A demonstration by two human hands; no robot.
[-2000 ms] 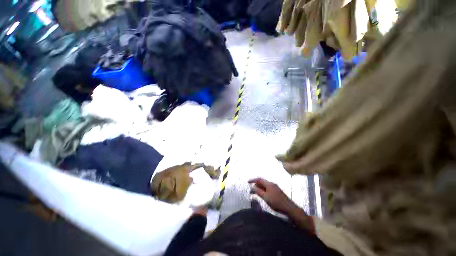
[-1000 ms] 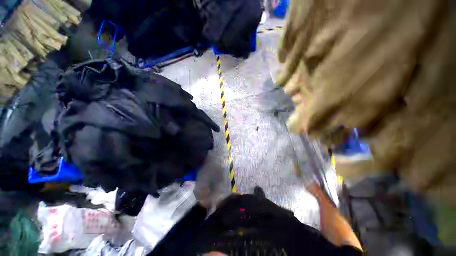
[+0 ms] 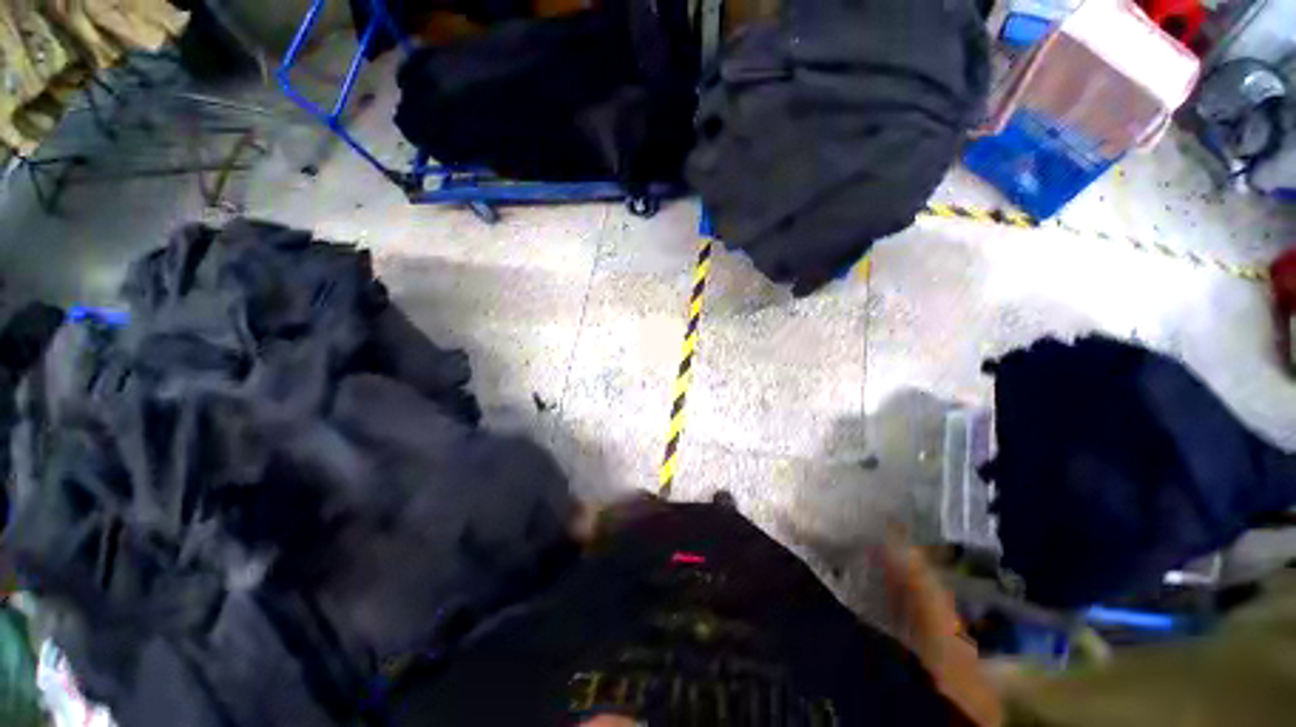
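A large heap of dark grey-black garments (image 3: 284,426) fills the left side, close to me, its lower part blurred. My left hand (image 3: 611,514) is a small blurred patch at the heap's right edge, beside my black shirt. Whether it touches or holds cloth cannot be made out. My right hand (image 3: 921,582) hangs low to the right of my body, blurred by motion. No object shows in it, but its fingers are not distinct.
A blue trolley (image 3: 526,190) with black cloth stands ahead, beside another dark garment pile (image 3: 839,128). A blue crate (image 3: 1045,159) is at the upper right. Navy cloth (image 3: 1123,462) lies at right over a clear container (image 3: 969,476). Yellow-black tape (image 3: 687,369) crosses the grey floor.
The view has moved forward along the aisle. The left garment heap is nearer, the trolley and pile ahead show more fully, and the hanging tan garments at right have mostly left view.
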